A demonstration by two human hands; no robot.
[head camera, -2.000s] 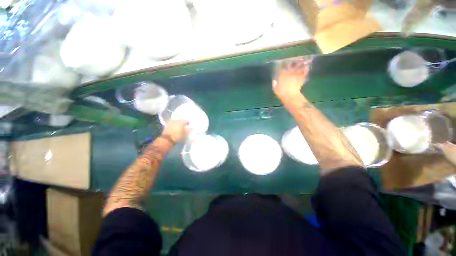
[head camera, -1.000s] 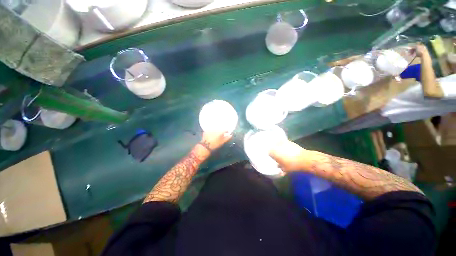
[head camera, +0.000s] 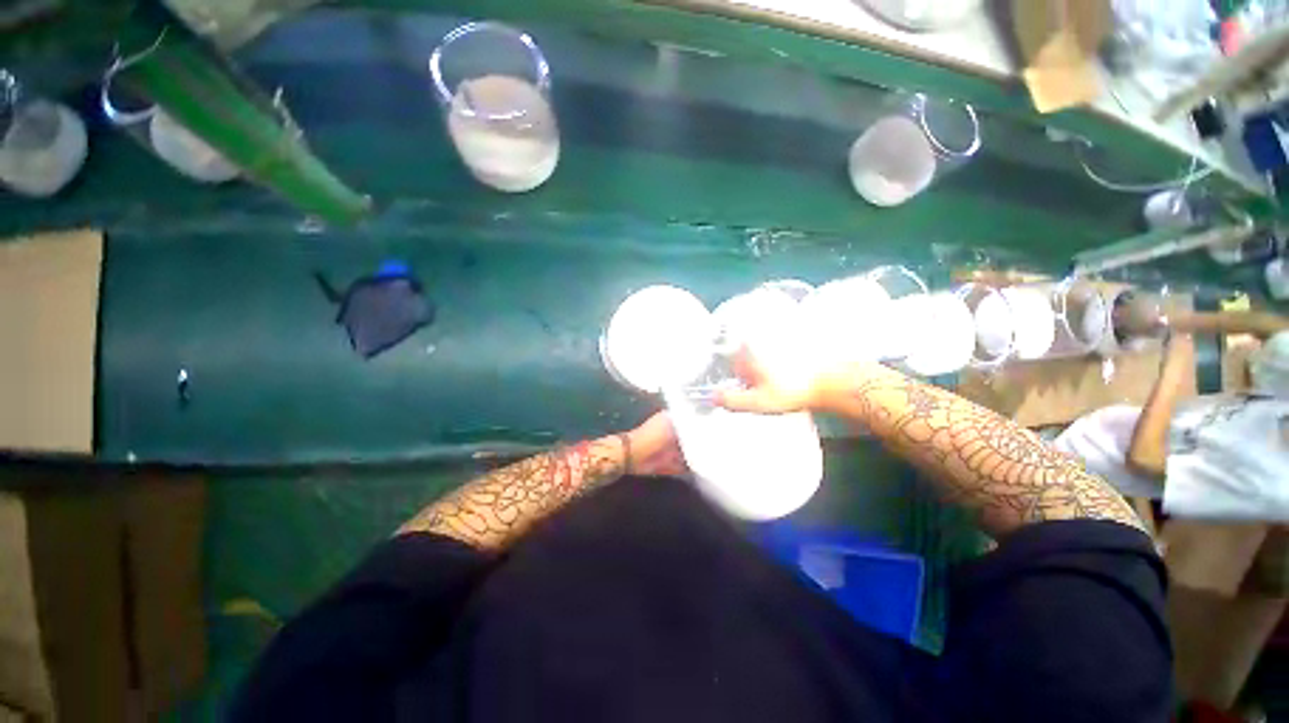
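Observation:
A clear-walled vessel with a bright white body (head camera: 756,459) is tilted close to my body at the near bench edge. My left hand (head camera: 659,444) is at its left side, partly hidden by my sleeve and the vessel. My right hand (head camera: 761,389) grips its upper rim, with fingers around the clear part. Another white vessel (head camera: 659,339) stands just beyond, on the green bench (head camera: 509,396). More white vessels (head camera: 933,333) stand in a row to the right, overexposed and overlapping.
Vessels with clear loops stand on the far belt (head camera: 505,134), (head camera: 892,160). A dark pouch (head camera: 385,311) lies left on the bench, beside flattened cardboard (head camera: 50,339). A green bar (head camera: 255,127) crosses upper left. A blue bin (head camera: 865,586) sits below the edge. Another person (head camera: 1216,452) works right.
The view has shifted. My hands have come together at one vessel, now tilted near my body. The vessel my left hand touched now stands free of it. The far-belt vessels appear farther right.

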